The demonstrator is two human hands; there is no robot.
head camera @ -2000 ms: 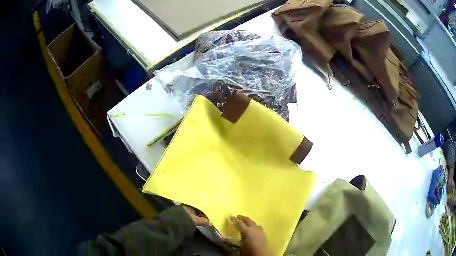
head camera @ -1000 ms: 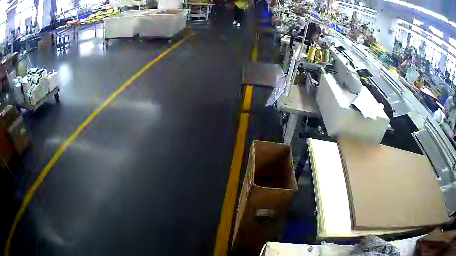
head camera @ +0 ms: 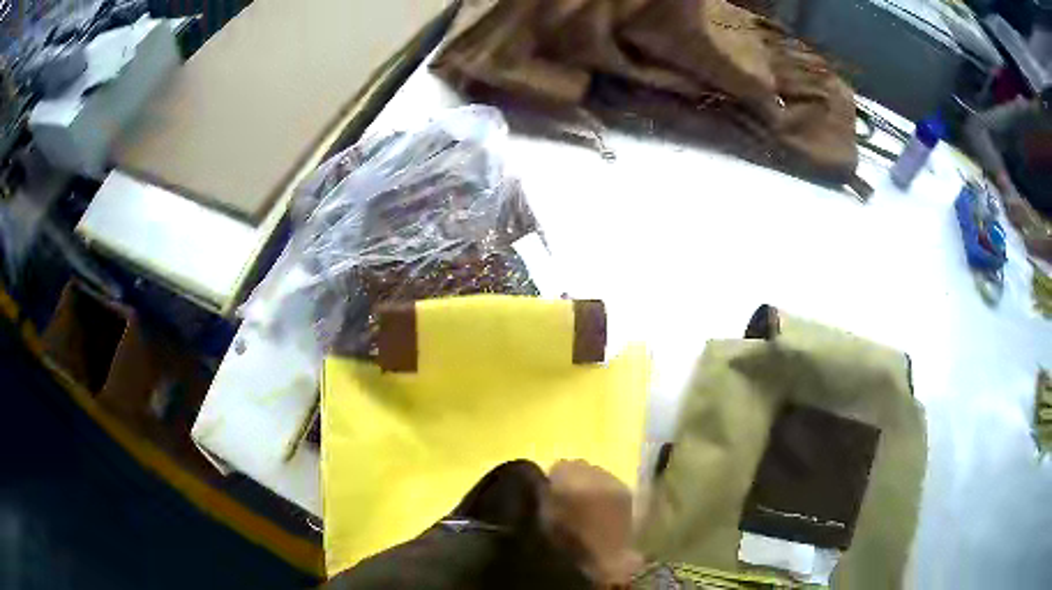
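Note:
A bright yellow bag panel [head camera: 461,403] with two brown tabs on its top edge lies on the white table in front of me. My left hand [head camera: 591,519], at the end of a dark sleeve from the lower left, is over the panel's lower right part. It is blurred, and its fingers and any grip are hidden. My right hand is not in view. To the right lies a beige-olive part-sewn bag body [head camera: 715,426] with a dark brown patch [head camera: 813,473] and a white piece below the patch.
A clear plastic bag of brown parts [head camera: 427,207] touches the yellow panel's far side. A brown fabric heap [head camera: 692,69] lies at the back. A bottle [head camera: 917,152] and a blue item [head camera: 981,231] are at right. A tan board [head camera: 265,104] and a carton [head camera: 87,346] are at left.
The view swung up to the aisle and back to the table. Against the oldest frame, the yellow panel appears straighter, and my left hand is further right. My right hand has left the view.

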